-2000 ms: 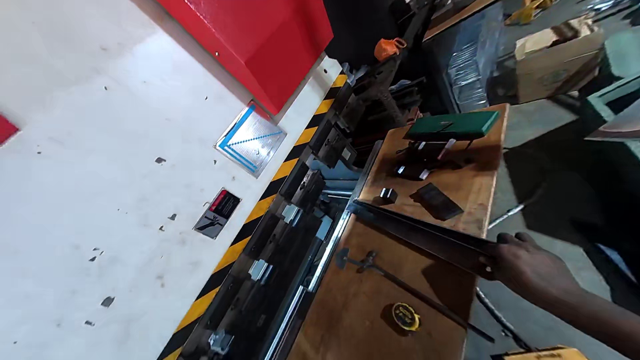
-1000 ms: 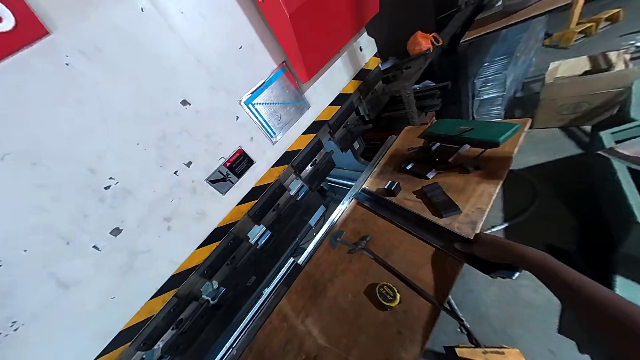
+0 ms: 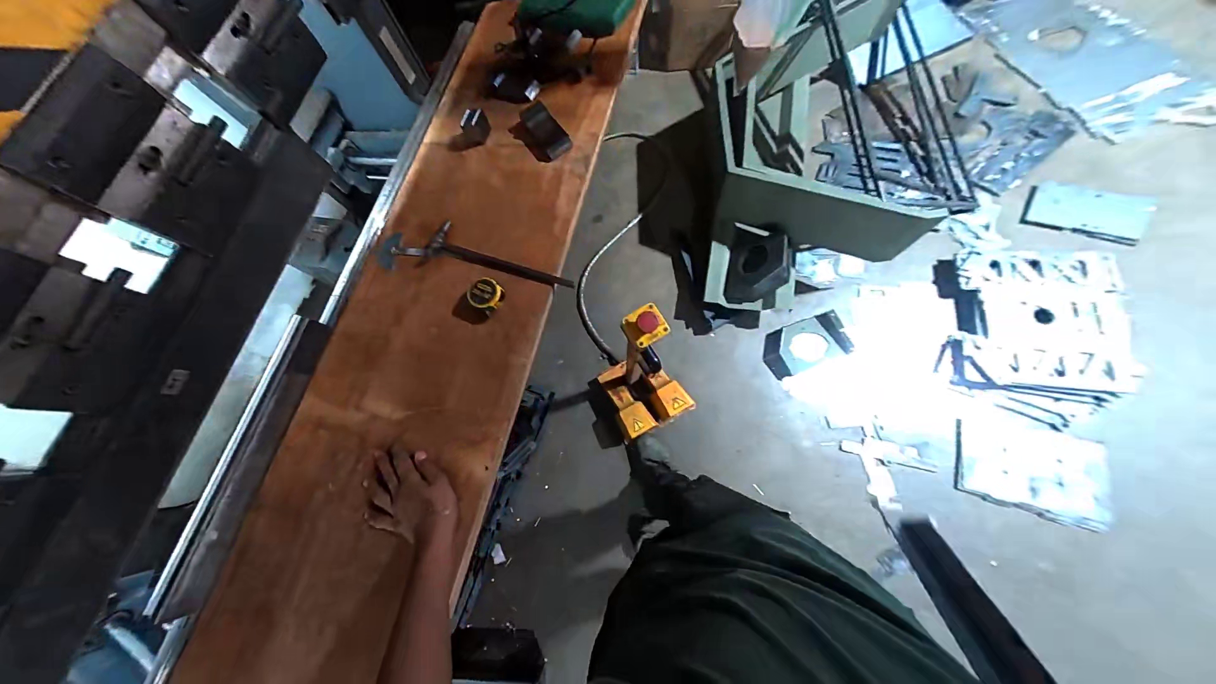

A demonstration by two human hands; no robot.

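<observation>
My left hand [image 3: 410, 496] rests on the brown wooden board [image 3: 380, 399], fingers apart, holding nothing. Farther up the board lie a yellow tape measure [image 3: 485, 295] and a long thin metal tool with a crosspiece [image 3: 494, 264], its rod pointing right. Small dark blocks [image 3: 545, 131] sit near the far end. At the lower right a dark metal bar [image 3: 969, 603], blurred, shows above the floor; whatever holds it is outside the frame. My right hand is out of view.
Press brake tooling [image 3: 171, 180] runs along the left. Right of the board stands a yellow foot pedal control [image 3: 646, 380] with a red button, its cable curving over the floor. A green metal frame [image 3: 807, 209] and cut metal plates [image 3: 1045, 313] lie beyond.
The dark metal bar, earlier held by my right hand over the board, is now off it at the lower right. My left hand has come into view. The view has swung to the right and down.
</observation>
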